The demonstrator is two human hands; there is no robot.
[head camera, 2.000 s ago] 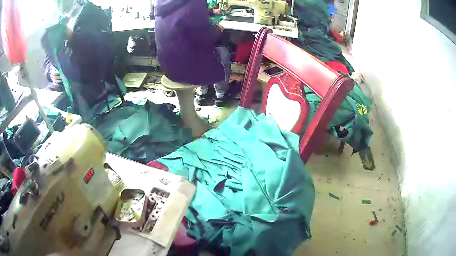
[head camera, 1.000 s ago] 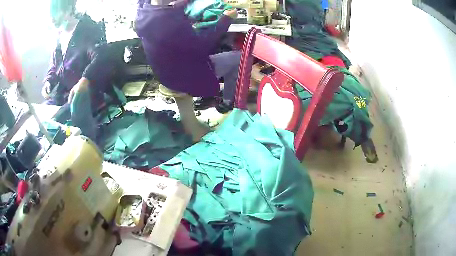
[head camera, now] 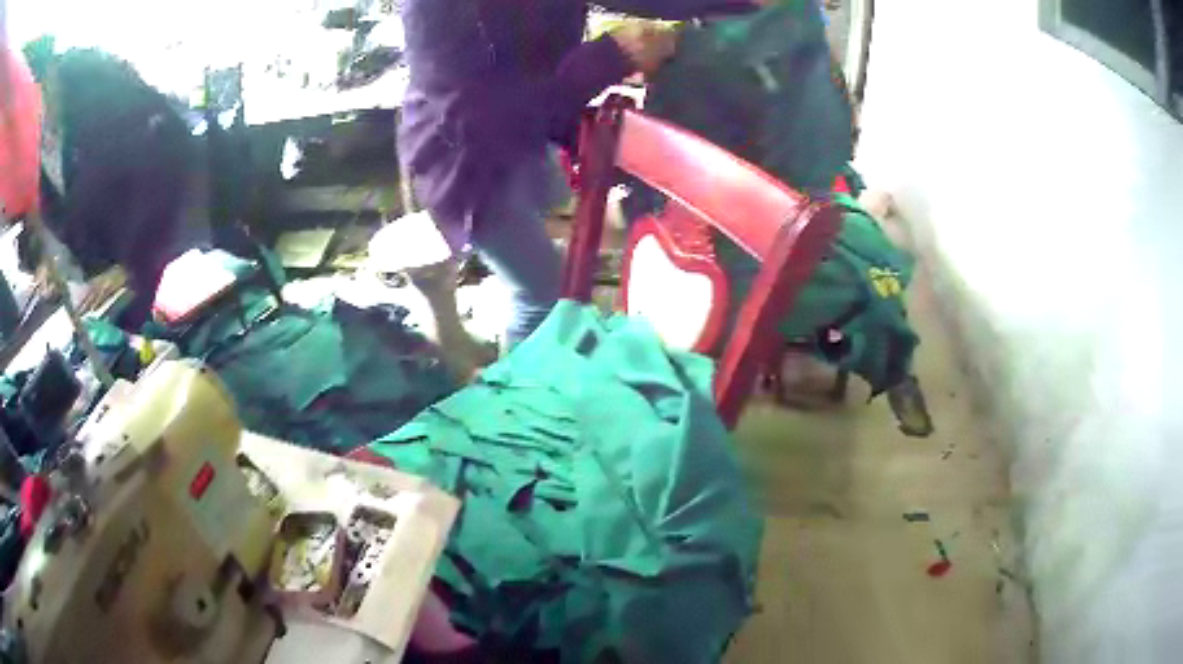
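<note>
Neither of my hands is in the picture. A large heap of green cut pieces (head camera: 584, 467) lies over a red wooden chair (head camera: 714, 162) with a pale back panel, right of the machine table. The cream sewing machine (head camera: 130, 532) stands at the lower left, seen from its handwheel end. On the pale table end (head camera: 422, 519) are the bobbin tray (head camera: 308, 551) and a second compartment of small metal bits beside it.
A person in a purple coat (head camera: 454, 117) stands behind the chair, hands at dark green cloth. A dark-clothed figure (head camera: 117, 169) is at the left. More green cloth (head camera: 324, 376) lies on the floor. Green cloth with a yellow logo (head camera: 886, 282) hangs near the white wall (head camera: 986, 195).
The person in purple has risen from the stool and turned right towards the dark green cloth. The dark-clothed figure at left has bent over. My view has shifted slightly, moving the chair left in the picture.
</note>
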